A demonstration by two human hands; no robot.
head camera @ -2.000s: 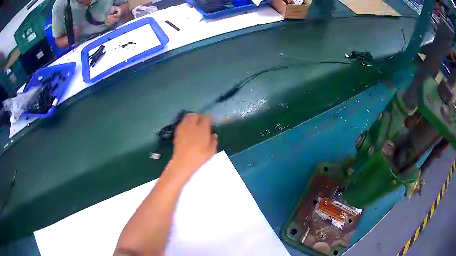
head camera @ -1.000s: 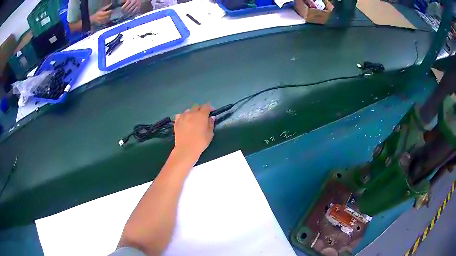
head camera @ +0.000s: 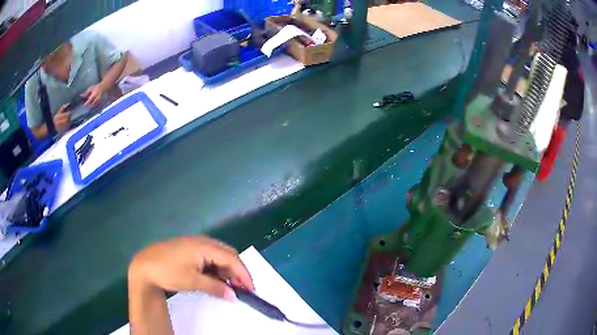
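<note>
My left hand [head camera: 186, 268] comes in from the lower left, above the white paper sheet [head camera: 203, 314]. Its fingertips pinch one end of a slim black cable housing [head camera: 260, 304], which slants down to the right. A thin cable runs from the housing's far end toward the bottom edge. The rest of this cable is hidden or out of frame. My right hand is not in view. The green hand press [head camera: 445, 203] stands at the right, with a copper-orange and silver fixture [head camera: 404, 289] on its brown base plate.
A coiled black cable [head camera: 395, 99] lies on the green conveyor belt [head camera: 216, 170]. Beyond the belt are blue trays [head camera: 160, 121], a cardboard box [head camera: 314, 52] and a seated person [head camera: 78, 78] with both hands on a dark item. Flat cardboard [head camera: 412, 18] lies at the back. Yellow-black floor tape is at the right.
My left hand has come back from the belt to above the paper, bringing the black housing. The coiled bundle beside it has left the belt. The view has turned right, showing more of the press.
</note>
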